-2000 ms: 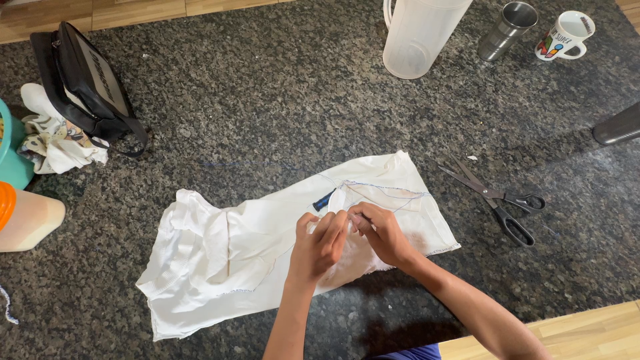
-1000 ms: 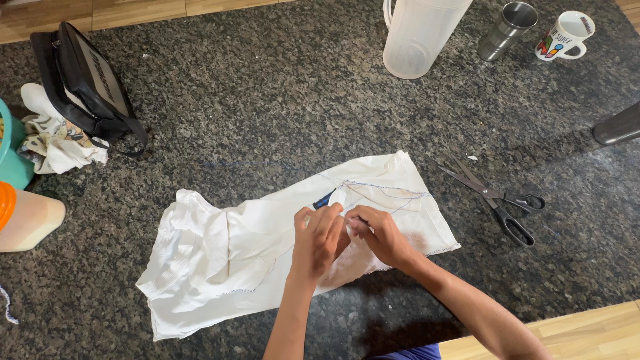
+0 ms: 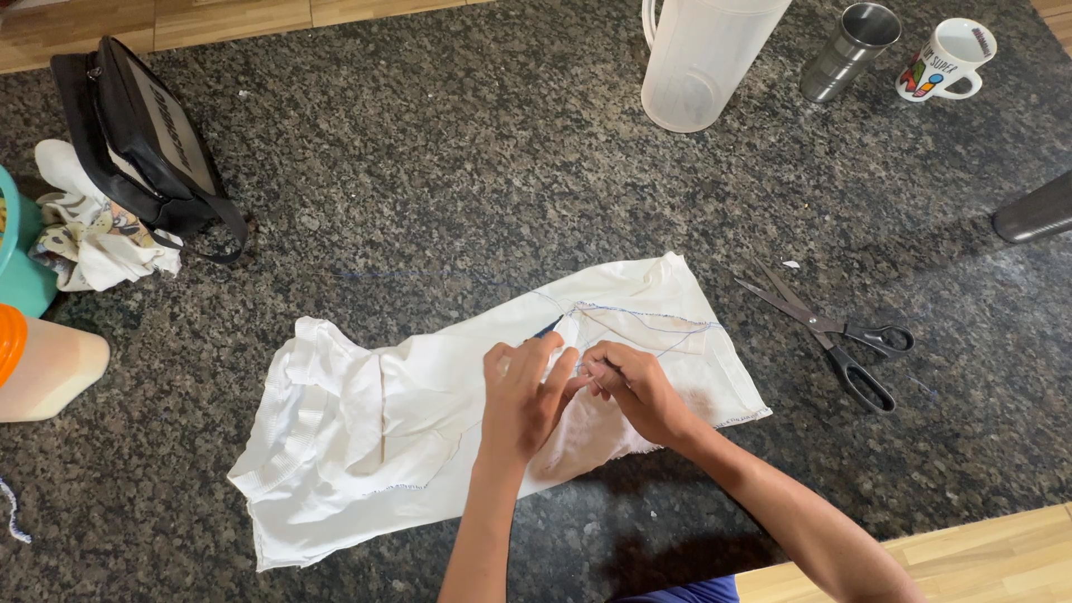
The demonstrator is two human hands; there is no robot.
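A white cloth garment (image 3: 419,368) with a ribbed band at its left end lies flat, with blue stitching on it. My left hand (image 3: 528,389) pinches a fold of the garment, thumb toward the right hand. Close against it, my right hand (image 3: 628,385) has its fingertips curled together at the same fold; whether a needle is between them cannot be seen. Loose blue thread (image 3: 645,318) runs over the cloth above the hands. A small dark blue piece (image 3: 548,327) shows just above the left fingers. Scissors (image 3: 812,322) with black handles lie open to the right of the garment.
A black zip bag (image 3: 142,142), a crumpled cloth (image 3: 109,243), a teal container (image 3: 25,251) and an orange-lidded container (image 3: 59,368) stand at the left. A plastic pitcher (image 3: 703,59), a metal cup (image 3: 850,54) and a white mug (image 3: 942,63) are at the back; a dark cylinder (image 3: 1038,209) lies right.
My hands have stayed at nearly the same place on the garment, with small shifts of the fingers. The left fingers are more spread than before.
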